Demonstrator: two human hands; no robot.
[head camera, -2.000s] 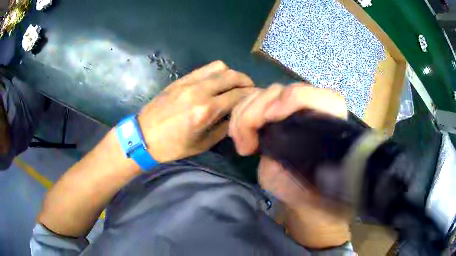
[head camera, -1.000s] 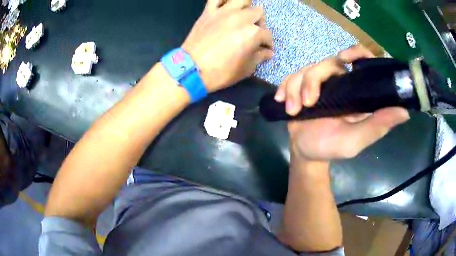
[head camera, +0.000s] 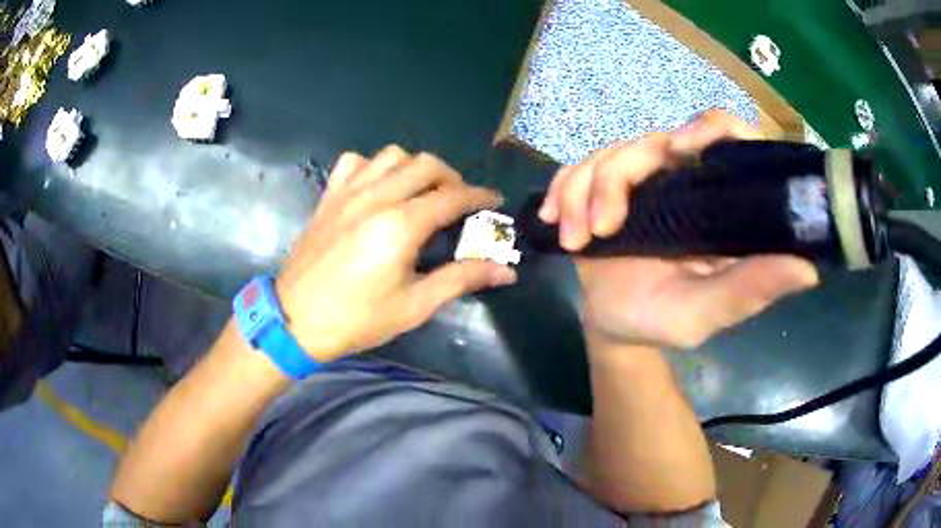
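Observation:
A white plastic housing (head camera: 487, 238) with a brass-coloured bit lies in front of me at the centre. My left hand (head camera: 387, 242), with a blue wrist band, grips it between thumb and index finger. My right hand (head camera: 660, 242) is wrapped around the black electric screwdriver (head camera: 738, 201), held roughly level, its front end pointing left close to the housing. The screwdriver's bit cannot be made out. The cardboard tray (head camera: 676, 31) of small silvery-blue screws (head camera: 629, 88) is just beyond my right hand.
Another white housing (head camera: 201, 106) lies on the dark green bench (head camera: 341, 62) at the left, with more behind it near a gold heap (head camera: 36, 72). White pieces (head camera: 765, 55) lie on the brighter green strip. A black cord (head camera: 815, 400) runs at the right. A neighbouring person's sleeve shows at far left.
My left hand has come back from the screw tray and taken hold of the housing that lay loose on the bench. The screwdriver has shifted slightly left.

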